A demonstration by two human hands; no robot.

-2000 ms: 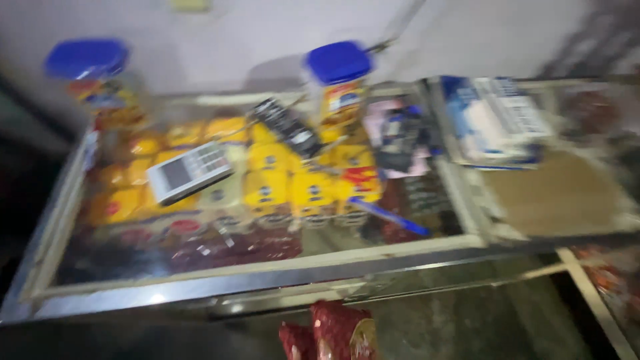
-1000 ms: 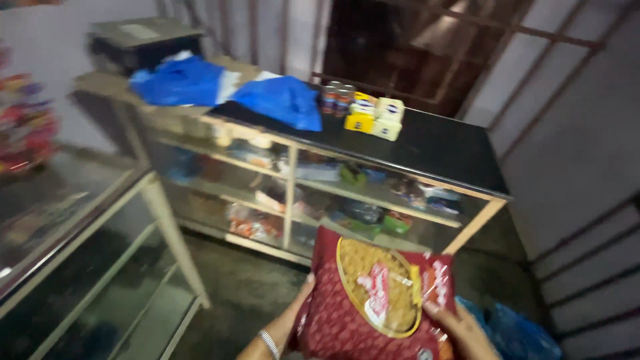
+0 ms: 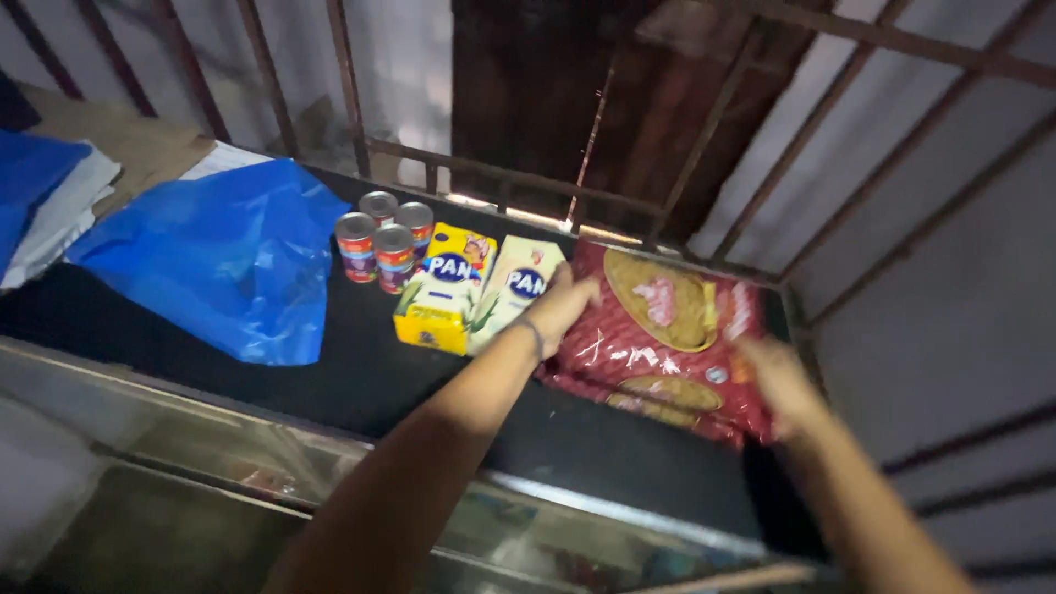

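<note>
Two red plastic bags of pasta (image 3: 652, 355) lie stacked on the right part of the black countertop (image 3: 577, 445), the lower one showing along the front. My left hand (image 3: 563, 309) is at their left edge, beside the white PAN flour package (image 3: 518, 285). My right hand (image 3: 775, 379), blurred, is at their right edge; whether either hand grips them is unclear. The yellow PAN flour package (image 3: 445, 289) leans against the white one. Left of these stand several small cans (image 3: 394, 256) with red and purple labels.
A blue plastic bag (image 3: 239, 256) lies left of the cans, and another blue bag (image 3: 37, 181) with white paper is farther left. Metal bars (image 3: 511, 186) rise behind the counter. Glass-fronted shelves (image 3: 247, 445) are below it.
The pasta bags, held in both hands in front of me a second ago, are now on the counter beside the flour packages. The view has moved closer to the counter.
</note>
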